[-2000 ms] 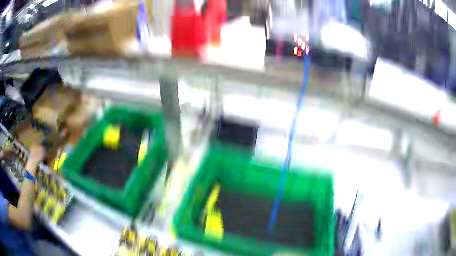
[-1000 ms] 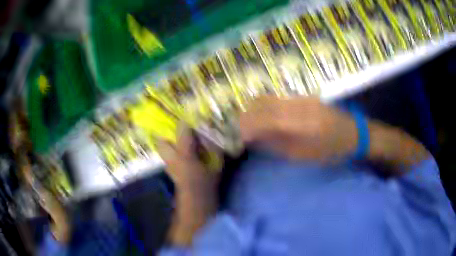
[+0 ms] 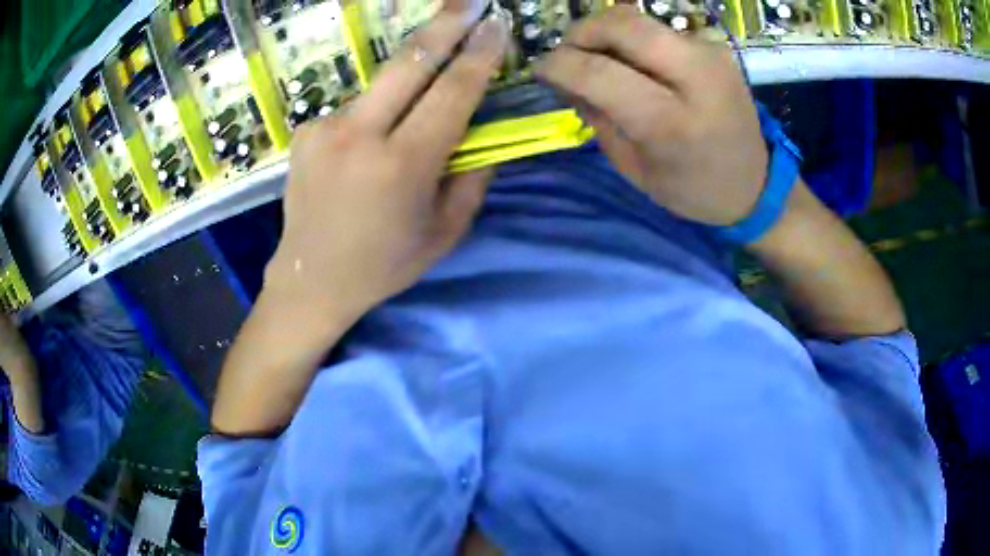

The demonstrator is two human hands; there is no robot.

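Observation:
A small stack of folded yellow strips (image 3: 521,140) lies between my hands, in front of the board row. My left hand (image 3: 375,190) has its thumb and palm around the strips' left end, and its fingertips reach onto the boards. My right hand (image 3: 678,125), with a blue wrist strap (image 3: 769,190), is bent over the boards; the strips' right end touches or nearly touches it. Its fingertips are on or just above a circuit board (image 3: 537,24) between the hands, partly hidden. Whether they pinch anything is unclear.
More circuit boards (image 3: 223,136) with upright yellow strips stand along the line, edged by a metal rail (image 3: 179,226). A green tray (image 3: 49,38) is at the upper left. Another person's arm (image 3: 20,375) is at the left edge. Blue bins (image 3: 179,315) are below the rail.
The view has turned down to my front and sharpened. The yellow pieces at my left hand now point right, towards my right hand, and both hands are closer together over the boards' near edge.

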